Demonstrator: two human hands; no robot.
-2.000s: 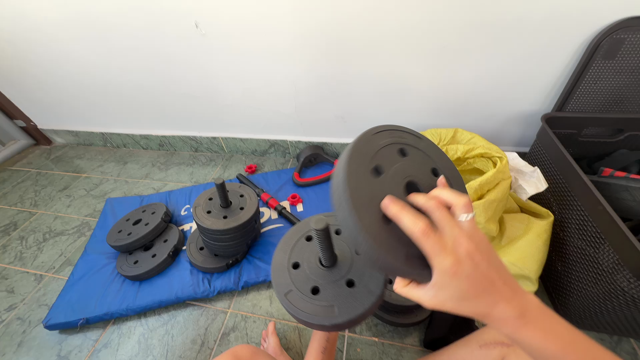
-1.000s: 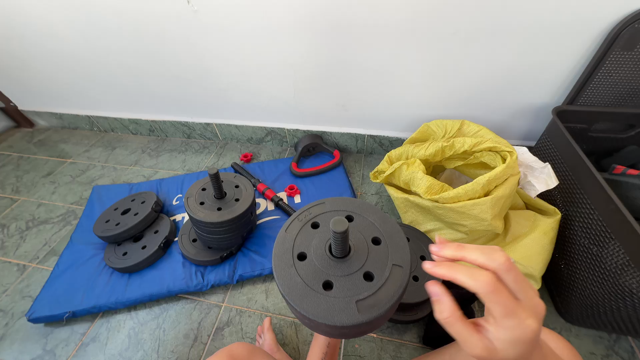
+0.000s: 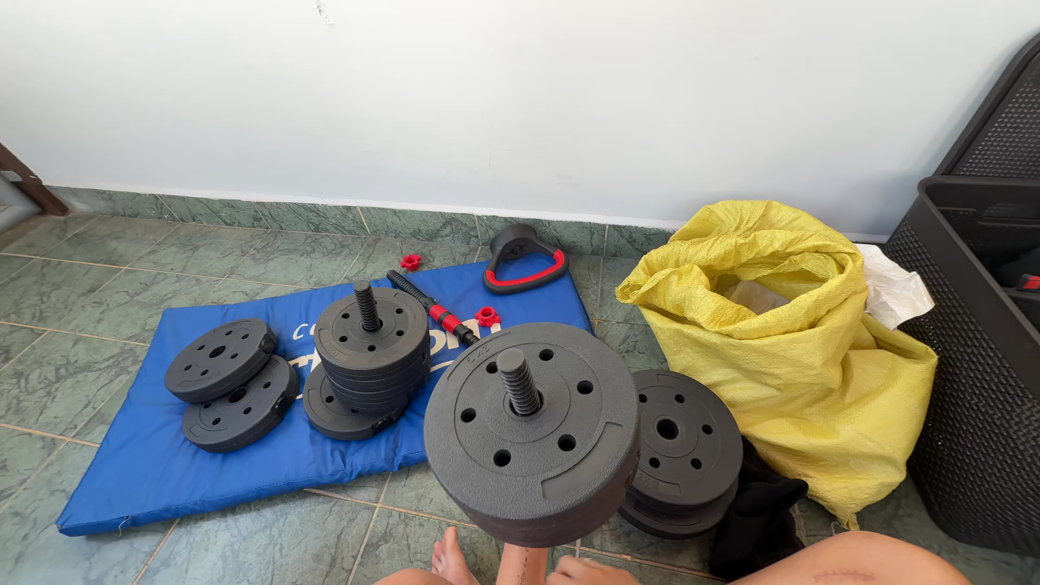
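A thick black weight plate (image 3: 536, 479) on a threaded bar (image 3: 520, 382) stands up towards me, tilted slightly, in the middle foreground. Below it my left forearm shows at the bottom edge; the plate hides my left hand and whatever it touches. My right hand (image 3: 591, 572) is low beside that forearm, cut off by the frame, its fingers not readable. To the right, more black plates (image 3: 691, 431) lie stacked on the floor. Another stack on a threaded bar (image 3: 372, 349) and two overlapping plates (image 3: 219, 357) rest on a blue mat (image 3: 154, 479).
Behind are a red-and-black connecting bar (image 3: 443, 317), red star nuts (image 3: 487, 317) and a kettlebell handle (image 3: 526, 280). An open yellow woven sack (image 3: 756, 357) stands right, near a black fabric item (image 3: 751, 512) and a dark lidded basket (image 3: 967, 366). A white wall bounds the back.
Two seconds ago my right hand held a black plate beside the barred one; a second ago it was off that plate, fingers apart. Now it has dropped to the bottom edge.
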